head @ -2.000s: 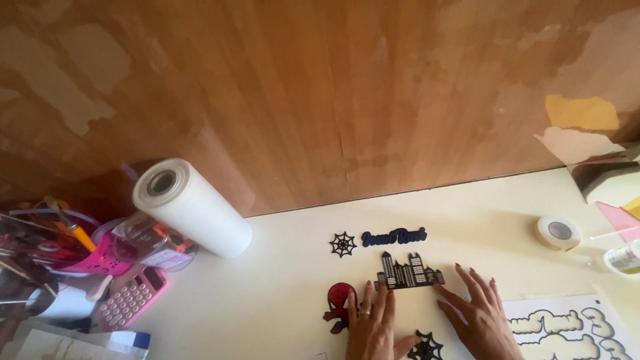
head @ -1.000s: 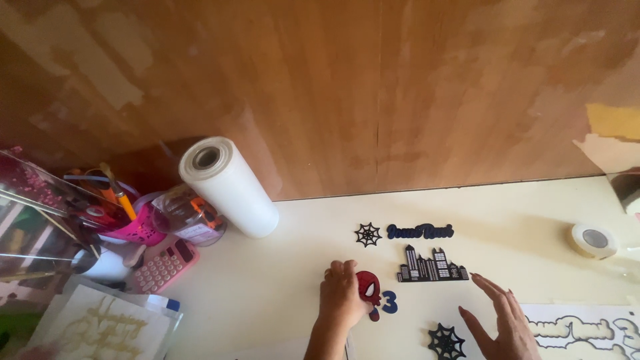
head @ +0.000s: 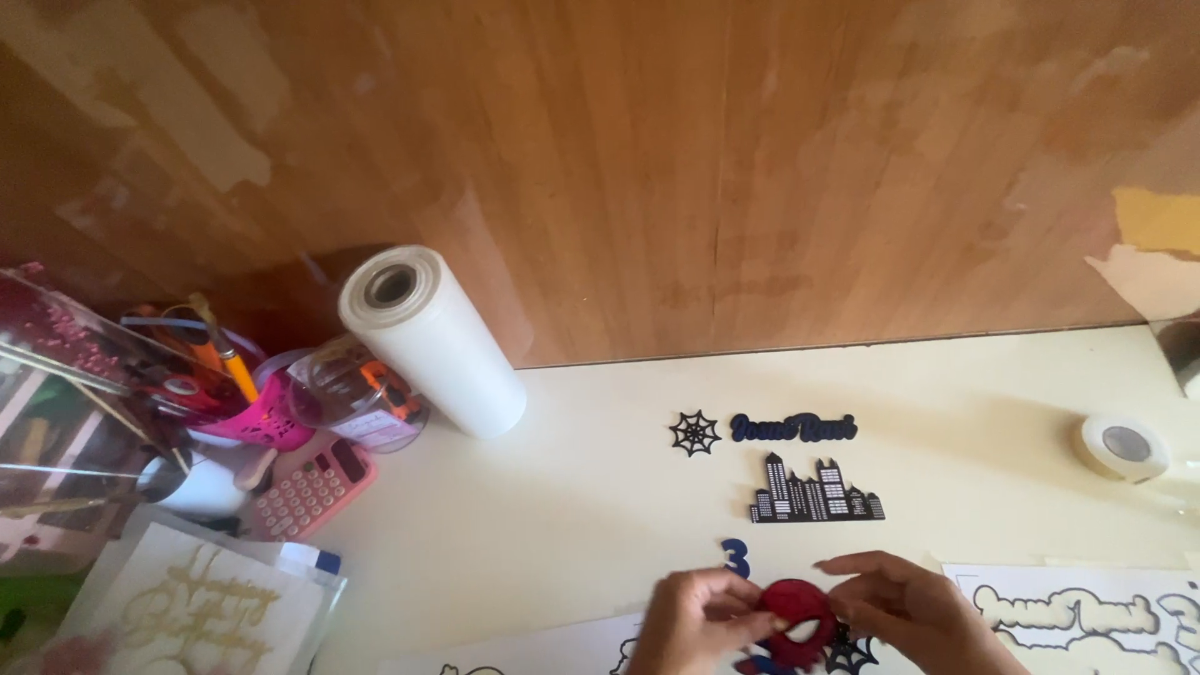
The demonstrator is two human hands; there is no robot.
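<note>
A red and blue masked superhero cutout (head: 795, 614) is held at its left edge by my left hand (head: 698, 614), thumb and fingers pinched. My right hand (head: 914, 605) has its fingertips at the cutout's right edge; its grip there is not clear. Partly behind the figure lies a black spider web cutout (head: 851, 652). Just above my left hand sits a blue number cutout (head: 736, 558). Farther back lie a black city skyline cutout (head: 816, 492), another black web cutout (head: 695, 433) and blue script lettering (head: 793, 427).
A white roll (head: 445, 352) stands left, near a pink calculator (head: 314, 487), a pink basket (head: 272, 412) and a clear jar (head: 361, 394). A tape roll (head: 1123, 448) lies right. Sheets with outlined shapes (head: 1064, 609) lie at the front right; a packet with gold lettering (head: 192, 600) is front left.
The superhero cutout has been lifted and moved right, from beside the blue number to over the web cutout. My right hand has come in to its right edge.
</note>
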